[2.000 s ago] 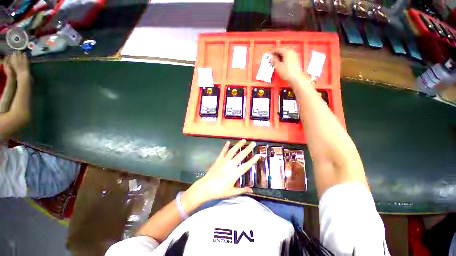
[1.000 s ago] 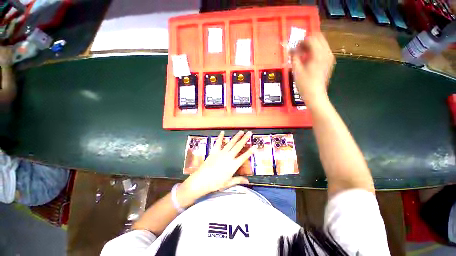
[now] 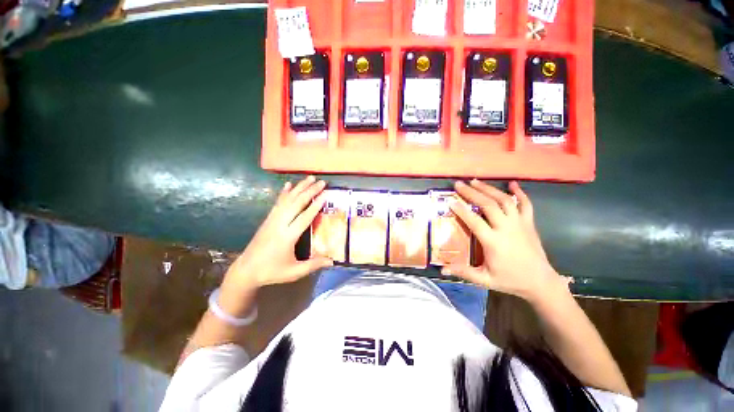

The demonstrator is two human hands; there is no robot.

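A row of closed phones (image 3: 369, 229) with shiny orange-brown covers lies side by side on the green bench, close to my body. My left hand (image 3: 286, 233) is on the left end of the row, fingers and thumb around the end phone. My right hand (image 3: 503, 237) is on the right end, its fingers partly over the last phone. Beyond them is the red-orange tray (image 3: 426, 161). Its near pockets hold several black phones (image 3: 422, 90) with white labels and round yellow marks. White paper slips (image 3: 294, 32) lie in the far pockets, which the frame's top edge cuts off.
The green bench (image 3: 121, 153) runs left and right of the tray. Another person's clothed leg (image 3: 68, 253) is at the left. Cardboard with clear plastic scraps (image 3: 173, 298) lies below the bench's front edge. A dark shape is at the lower right edge.
My right hand has come down from the tray's far pockets to the right end of the phone row. My left hand has moved from over the row to its left end.
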